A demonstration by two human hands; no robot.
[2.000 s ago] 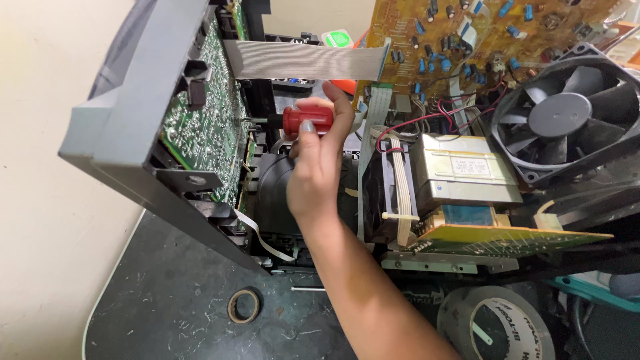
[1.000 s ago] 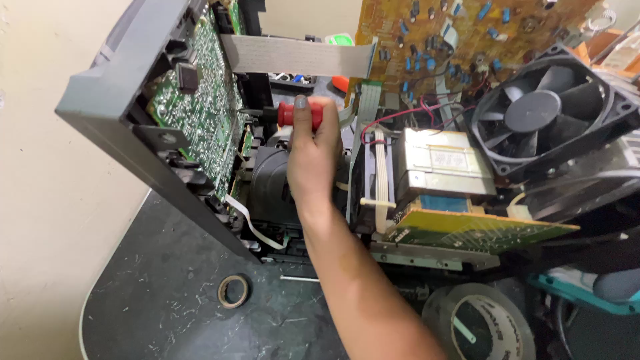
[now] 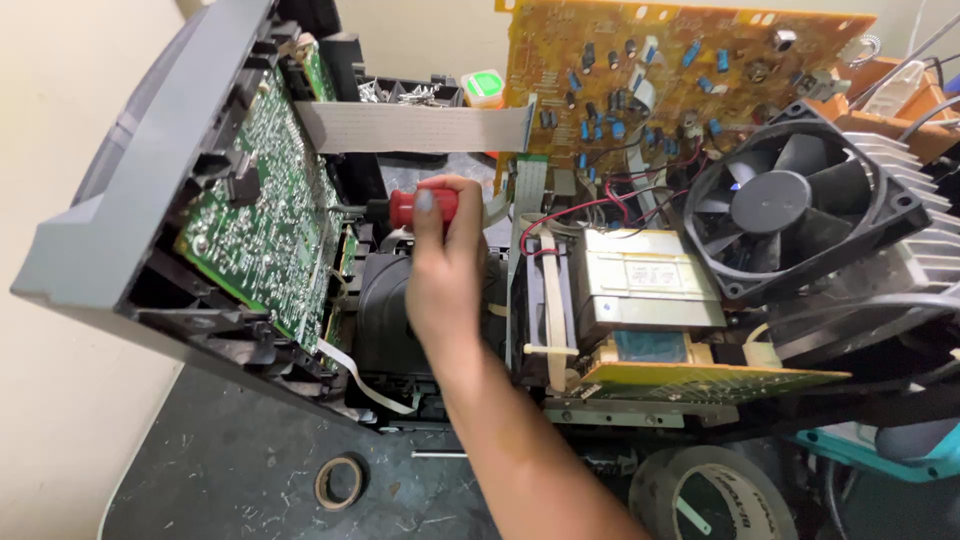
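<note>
My right hand (image 3: pixel 448 259) is closed around the red handle of a screwdriver (image 3: pixel 439 206), which lies roughly level with its shaft pointing left. The shaft reaches the edge of the green circuit board (image 3: pixel 262 202) mounted inside the grey and black front panel (image 3: pixel 150 180) of an opened electronic unit; what the tip touches cannot be told. Above the hand, a wide white ribbon cable (image 3: pixel 420 129) runs from that board to an upright amber circuit board (image 3: pixel 555 75). Beneath the hand is a black round-shaped mechanism (image 3: pixel 382 307), partly hidden. My left hand is not in view.
Right of the hand are a metal-cased transformer (image 3: pixel 649 277), red wires (image 3: pixel 566 206) and a black cooling fan (image 3: pixel 772 199). A tape ring (image 3: pixel 338 484), a metal rod (image 3: pixel 439 454) and a large clear tape roll (image 3: pixel 652 487) lie in front. Behind is a tray of screws (image 3: pixel 420 94).
My fingers have shifted around the red handle, while the screwdriver stays pointed at the front panel's board. The unit and the things around it look unmoved.
</note>
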